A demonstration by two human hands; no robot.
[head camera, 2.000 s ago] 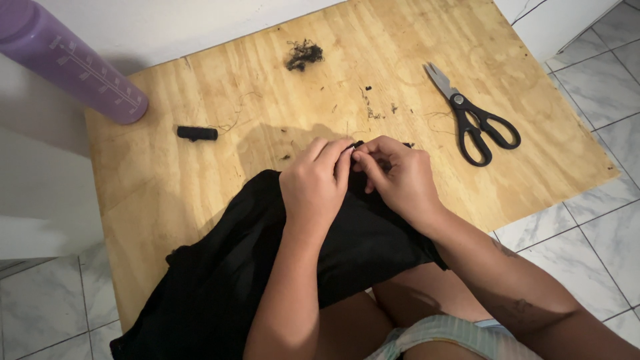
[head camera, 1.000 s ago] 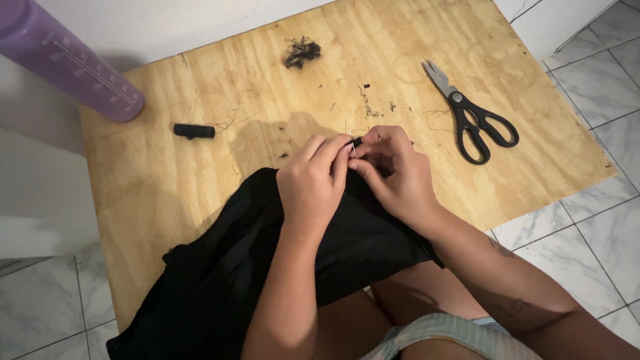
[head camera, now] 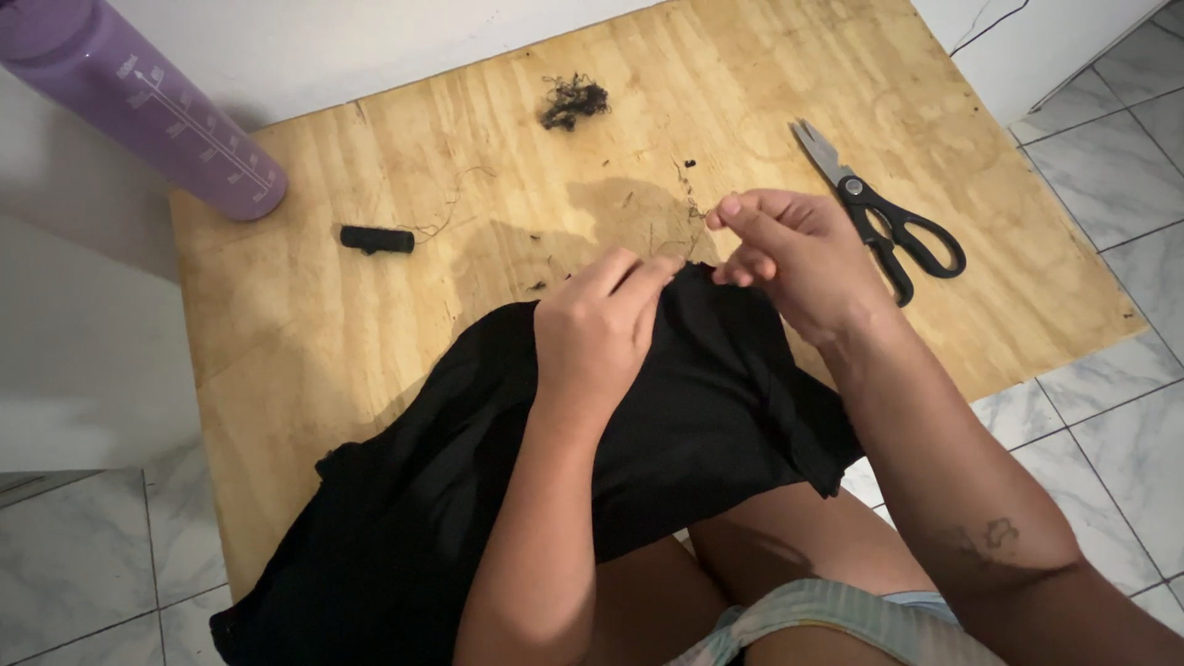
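Observation:
Black fabric (head camera: 703, 388) drapes over the near edge of the plywood table and my lap. My left hand (head camera: 606, 324) pinches its top edge between thumb and fingers. Just right of that edge, my right hand (head camera: 786, 250) is raised with thumb and index fingertips together; a needle or thread between them is too small to make out. Fine dark thread (head camera: 689, 199) lies on the wood near these fingertips. Black-handled scissors (head camera: 879, 217) rest to the right of my right hand, blades pointing away. A spool of black thread (head camera: 376, 240) lies on its side at the left, its loose end trailing right.
A purple bottle with measuring marks (head camera: 199, 139) stands at the left corner of the plywood table (head camera: 444, 139). A tangle of dark thread scraps (head camera: 573, 102) lies near the far edge. Small snippets are scattered beyond the fabric. A white wall borders the far side.
My hands were together at the fabric's edge; my right hand has moved away to the right, while my left hand stays on the fabric. More of the fabric shows between my forearms.

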